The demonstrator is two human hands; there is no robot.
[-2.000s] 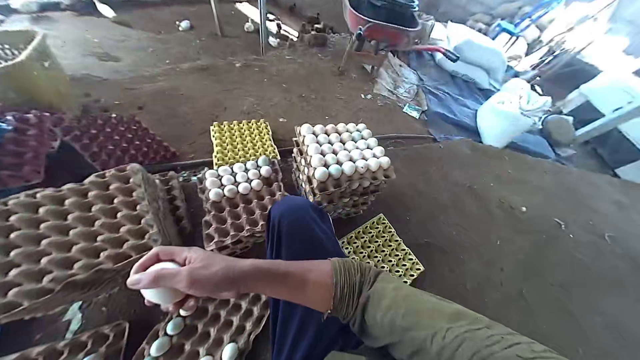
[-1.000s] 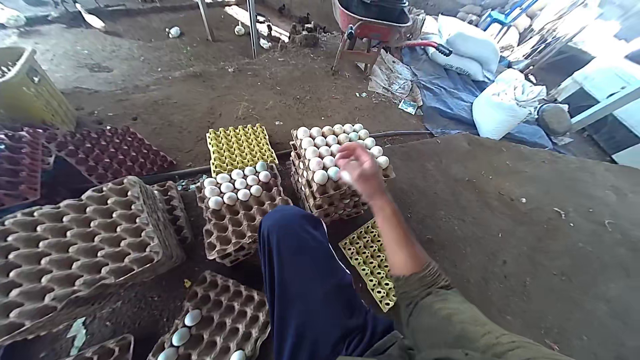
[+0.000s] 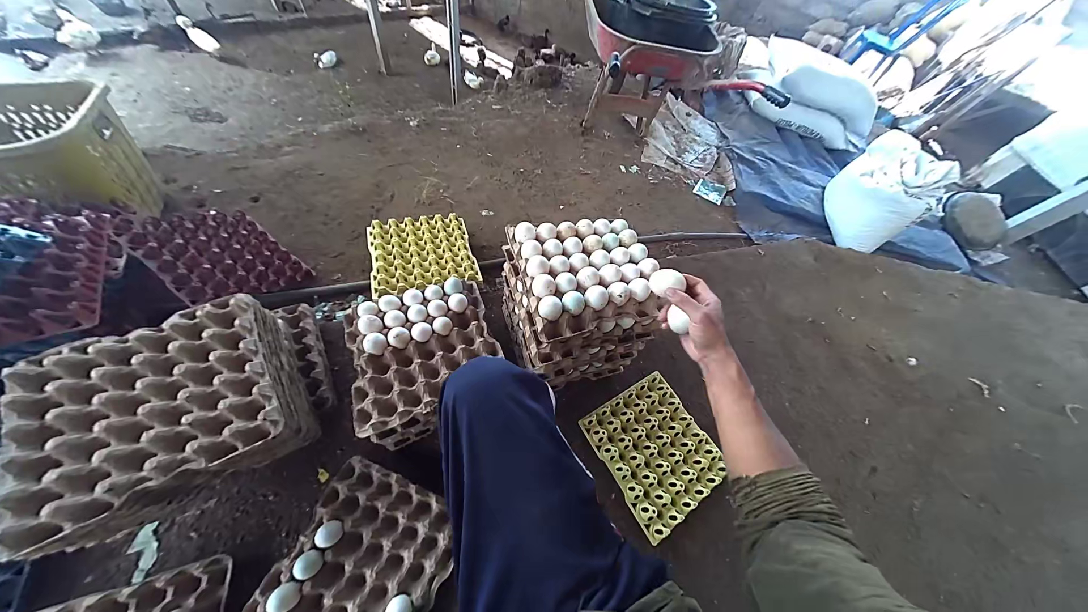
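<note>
My right hand (image 3: pixel 699 319) holds white eggs at the right corner of a tall stack of pulp egg trays (image 3: pixel 531 327); one egg (image 3: pixel 667 282) is at the fingertips, another (image 3: pixel 678 320) lower against the palm. The top tray of that stack bears rows of white and pale eggs (image 3: pixel 588 276). Left of it, a lower stack of pulp trays (image 3: pixel 399 382) has eggs (image 3: pixel 416 313) in its far rows and bare cups nearer me. By my knee, a pulp tray (image 3: pixel 374 527) on the ground holds several pale eggs (image 3: pixel 308 564). My left hand is out of view.
A large stack of pulp trays (image 3: pixel 144 408) stands at left, with dark red trays (image 3: pixel 217 255) and a yellow crate (image 3: pixel 76 161) behind. Yellow plastic trays lie behind the middle stack (image 3: pixel 423 246) and right of my knee (image 3: pixel 654 459). Farther off are a wheelbarrow (image 3: pixel 654 59), white sacks (image 3: pixel 884 191) and ducks (image 3: pixel 197 34).
My right hand, at the lower left with an egg two seconds ago, has moved to the right, over the tall stack, and is now at its right corner.
</note>
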